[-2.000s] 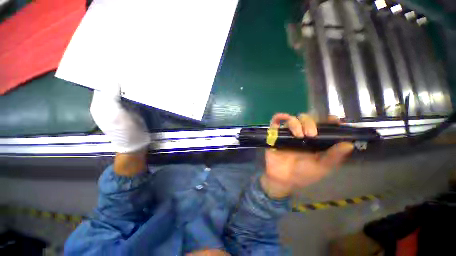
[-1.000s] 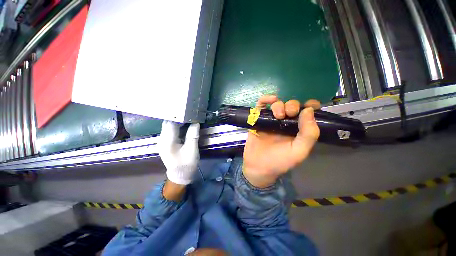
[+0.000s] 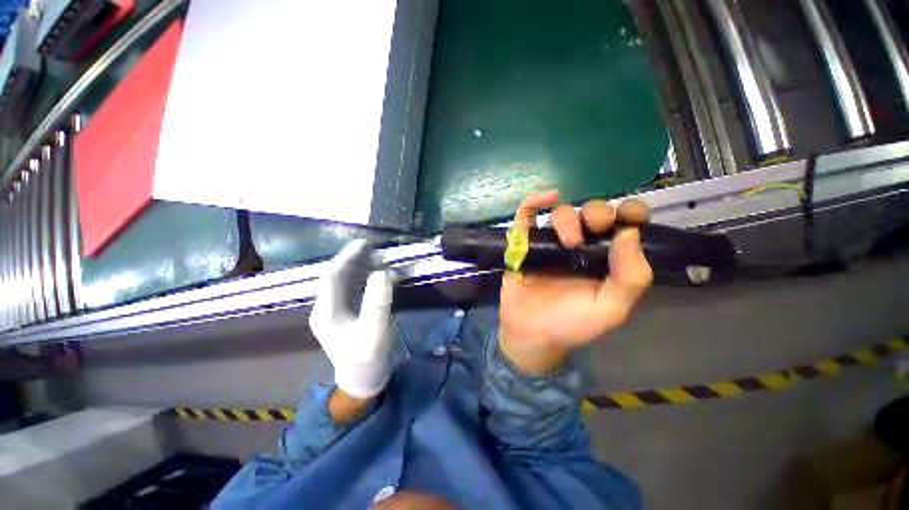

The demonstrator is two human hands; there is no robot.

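A large white enclosure [image 3: 274,110] with a grey right side lies on the green work plate [image 3: 538,110]. My right hand [image 3: 568,289], bare, is closed around a black electric screwdriver [image 3: 478,246] with a yellow mark. The screwdriver lies level, its front end pointing left, near the enclosure's lower right corner. My left hand [image 3: 354,324], in a white glove, is just below the enclosure's lower edge, with thumb and forefinger apart. No thing can be made out in it, and no touch with the enclosure shows.
An orange-red foam pad [image 3: 125,139] shows left of the enclosure. Roller conveyor sections [image 3: 743,80] stand at right and far left, with a silver rail [image 3: 269,291] along the front. Yellow-black tape [image 3: 698,391] crosses the floor. A black crate [image 3: 164,483] is at lower left.
The enclosure, seen tilted two seconds ago, now shows its grey side. My left hand has moved right along its lower edge and come slightly away. My right hand still holds the screwdriver, now beside the corner.
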